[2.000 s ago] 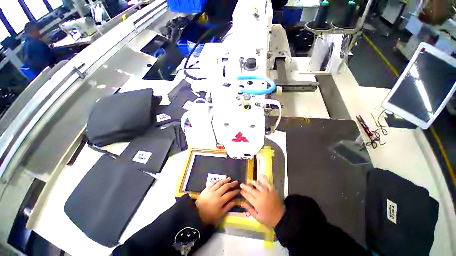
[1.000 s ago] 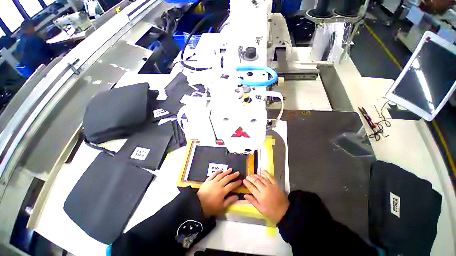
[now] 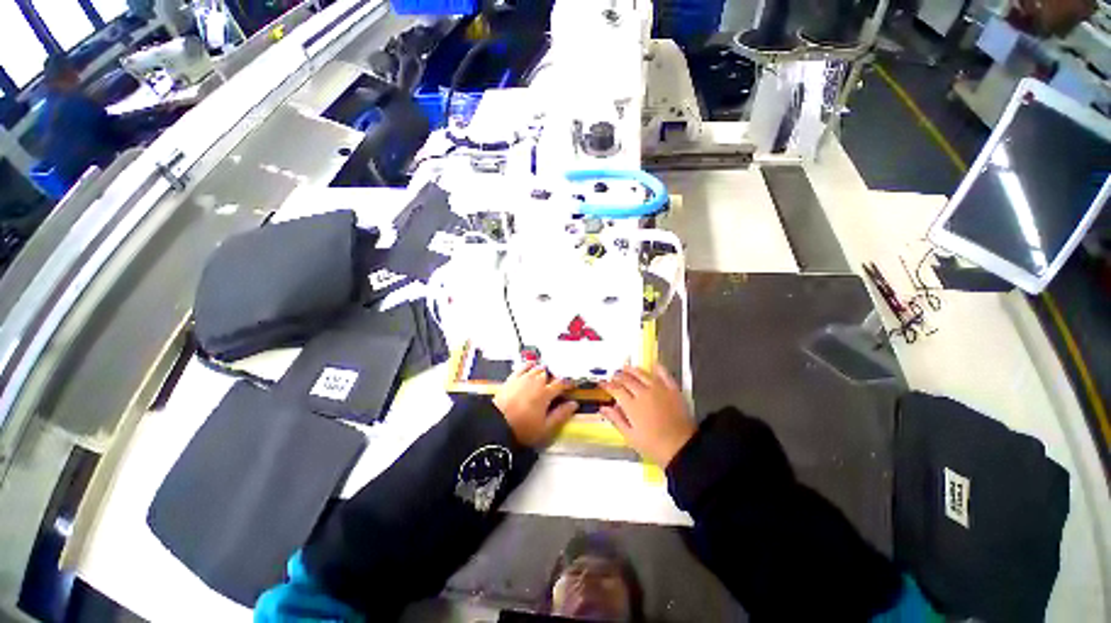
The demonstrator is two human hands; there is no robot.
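The amber clamp frame lies under the white sewing machine head, its far part hidden by the head. A bit of dark fabric panel shows in its window; no label shows there. Yellow tape runs along the front edge. My left hand lies palm down on the front edge of the frame, and my right hand lies at its front right corner. Both rest with fingers forward and grip nothing visible.
Dark panels lie left, one labelled, beside a puffy dark stack. A labelled dark panel lies right. Red-handled snips and a tilted screen are at the right. A person sits far left.
The frame and both hands have moved away from me, further under the machine head. The label seen in the frame is now hidden. A grey metal plate with a reflection now shows near my lap.
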